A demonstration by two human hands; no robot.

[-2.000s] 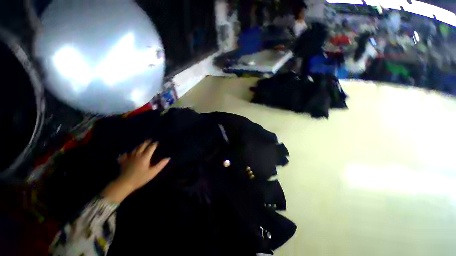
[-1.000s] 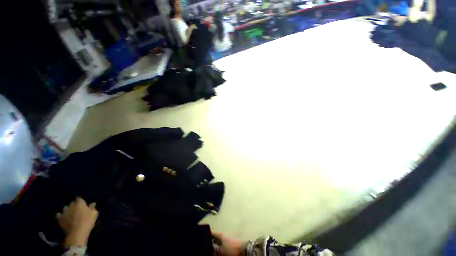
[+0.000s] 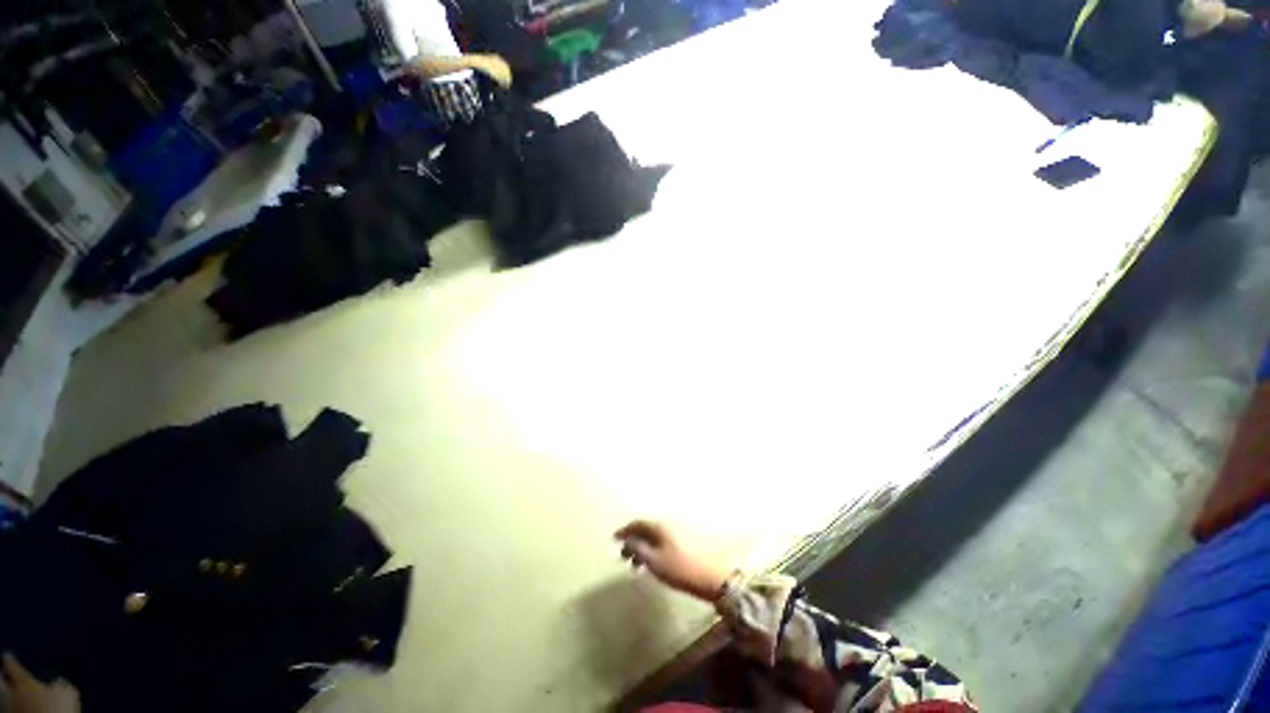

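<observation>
A bundle of dark garments with ruffled, fan-like edges and small gold buttons lies on the pale worktable at the lower left. My left hand is cut off by the lower left corner, at the edge of the bundle; its fingers are not clear. My right hand is over the table near its front edge, to the right of the bundle and apart from it. It holds nothing, and its fingers are loosely bent and apart.
More dark garments lie across the table's far left side, with a person behind them. A dark flat object and dark blue cloth lie at the far right. A blue object stands beyond the table's right edge.
The view has swung right, so the bundle sits further left. My right hand has moved off the bundle over the table. At the back, a person has brought more dark garments onto the far pile.
</observation>
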